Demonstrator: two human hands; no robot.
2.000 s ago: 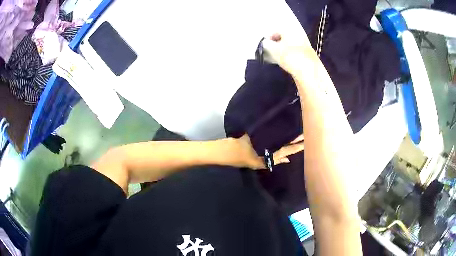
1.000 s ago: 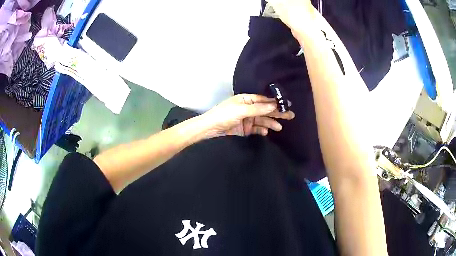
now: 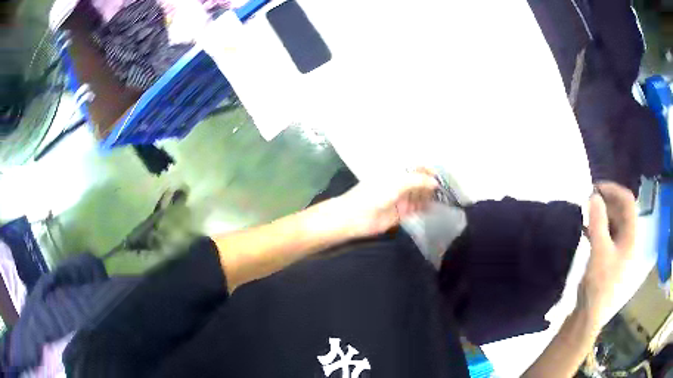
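Note:
A dark garment lies over the white padded board (image 3: 472,96). One part (image 3: 516,266) hangs over the near edge in front of my body, and another part (image 3: 616,96) lies along the board's far right side. My left hand (image 3: 417,199) is at the board's near edge, left of the near dark part, fingers curled by a pale grey cloth (image 3: 437,230); blur hides whether it grips the cloth. My right hand (image 3: 614,221) is at the right, between the two dark parts, with thumb and fingers closed on the garment's edge.
A black smartphone (image 3: 299,35) lies at the board's left edge, beside a white strip (image 3: 254,88). A blue crate (image 3: 173,96) at upper left holds striped dark cloth (image 3: 140,40) and pink cloth. A blue curved bar (image 3: 660,111) stands at the far right. Light-blue plastic (image 3: 480,363) shows below.
The view has shifted, so the phone and crate appear further right. My right hand has come from the far side down to the garment's right. The near dark part is bunched closer to my body.

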